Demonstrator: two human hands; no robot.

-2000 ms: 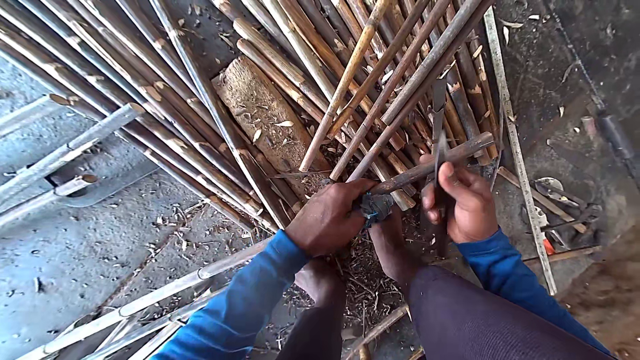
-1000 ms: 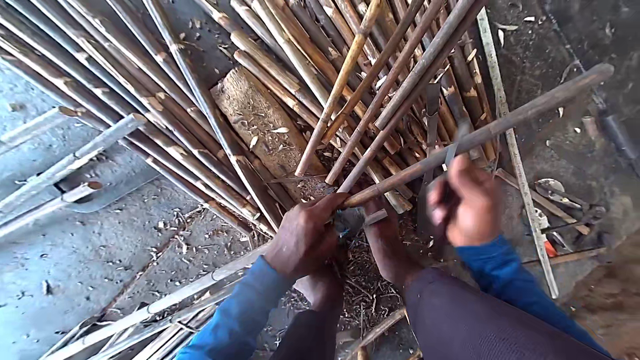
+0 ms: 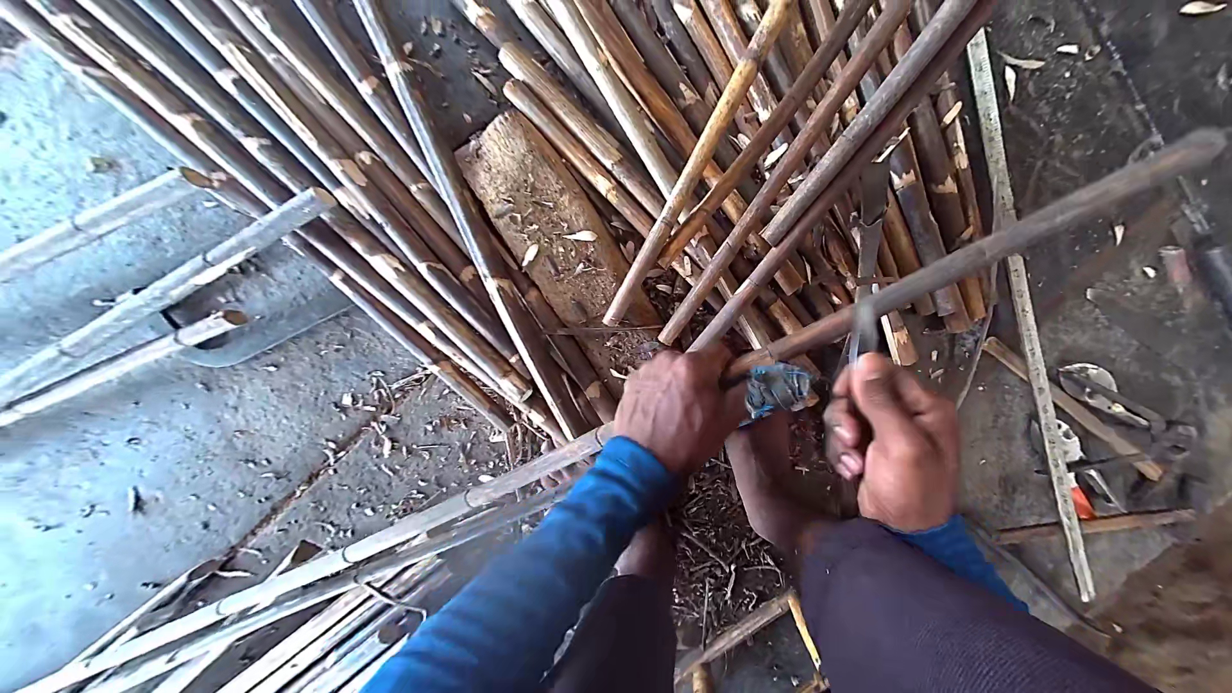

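A long brown cane pole (image 3: pixel 1030 226) slants up to the right across my body. My left hand (image 3: pixel 681 409) grips its lower end, beside a wad of blue cloth or plastic wrapping (image 3: pixel 776 388). In my right hand (image 3: pixel 895 433) is a knife, its narrow blade (image 3: pixel 863 332) blurred against the pole; its handle is mostly hidden by my fingers. Brown cane poles (image 3: pixel 731 144) lie bundled just beyond my hands. My bare feet are on the ground between and below my hands.
More cane poles (image 3: pixel 318 125) fan out at the upper left, and pale ones (image 3: pixel 385 539) at the lower left. A wooden board (image 3: pixel 549 221) lies ahead with shavings on it. At the right are a long flat strip (image 3: pixel 1030 346) and some tools (image 3: pixel 1107 404).
The pole in my left hand reached only a little past my right hand two seconds ago; now it extends far to the upper right. The right hand with the knife has shifted along it.
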